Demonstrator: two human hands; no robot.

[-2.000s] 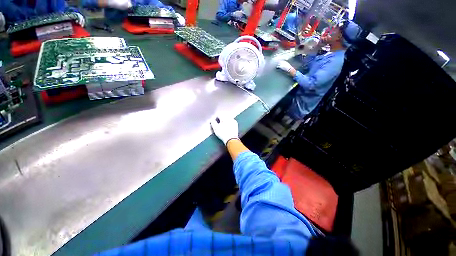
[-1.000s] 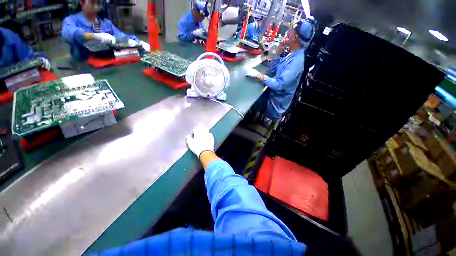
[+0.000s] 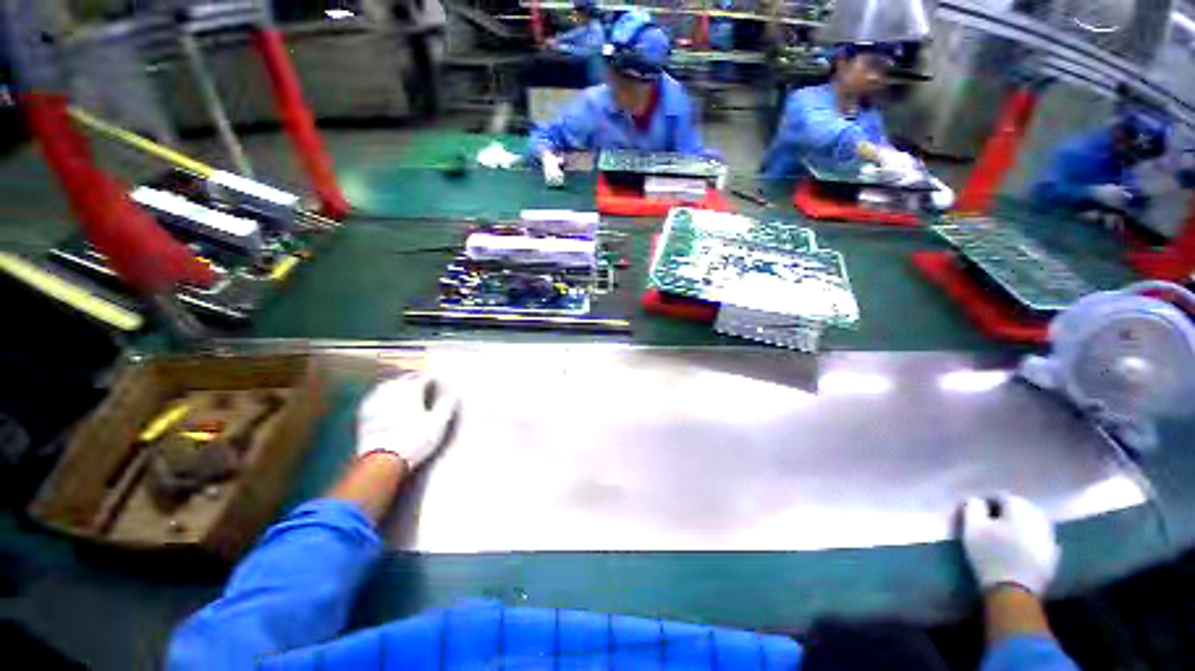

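My left hand (image 3: 406,420), in a white glove, rests palm down on the left end of the shiny metal sheet (image 3: 734,452). My right hand (image 3: 1009,540), also white-gloved, rests at the sheet's front right edge with bent fingers and a small dark spot between them. I see nothing held in either hand. Behind the sheet a green circuit board (image 3: 754,269) lies solder side up above a red pad (image 3: 675,306), its finned heatsink (image 3: 767,328) underneath. Left of it another board (image 3: 524,282) lies parts side up, with white heatsink bars.
A cardboard tool box (image 3: 190,452) with yellow-handled tools is at left. A white fan (image 3: 1120,361) stands at right. More boards in carriers (image 3: 216,230) lie at back left, near red posts. Co-workers in blue (image 3: 629,112) work opposite at boards on red pads.
The view has swung left. The left hand, tool box and parts-side-up board now show; the black crates at right are out of view. The right hand still rests at the sheet's front edge.
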